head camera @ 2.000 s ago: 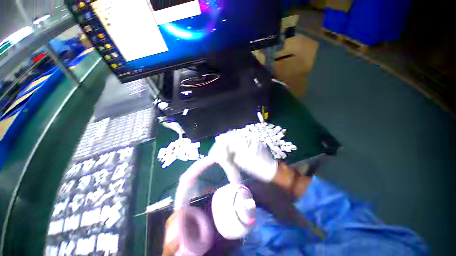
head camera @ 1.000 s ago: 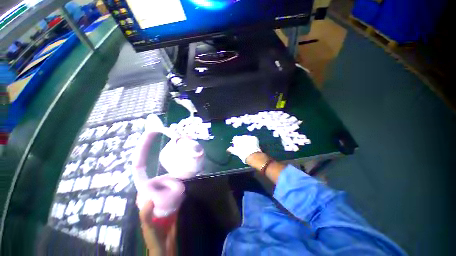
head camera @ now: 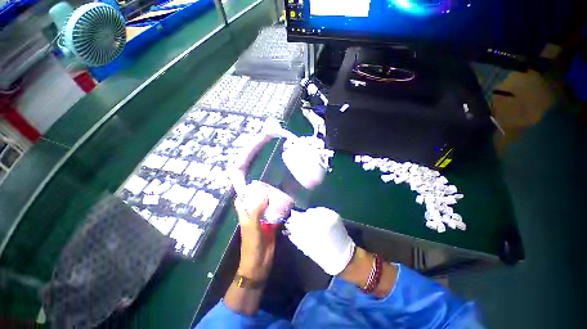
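Observation:
The pale pink and white headset point(head camera: 304, 164) is held over the front left edge of the green bench, its headband to the left. My bare left hand point(head camera: 255, 222) is closed around the lower cup. My gloved right hand point(head camera: 320, 239) is at that cup's right side, fingertips together against or beside it; whether it holds a small piece is hidden by blur. A heap of small white dongles point(head camera: 418, 186) lies on the bench at right. Another heap is mostly hidden behind the upper cup.
A blister tray point(head camera: 183, 164) of white pieces lies left of the headset. A dark grey bag point(head camera: 106, 263) is at lower left. The PC case point(head camera: 392, 122) and monitor point(head camera: 412, 26) stand at the back. A black mouse point(head camera: 512, 251) sits at the bench's right corner. A green fan point(head camera: 95, 33) is at upper left.
The view has swung left, bringing the fan and grey bag into sight. My right hand has moved from the bench to the headset's lower cup. My left hand still holds the headset.

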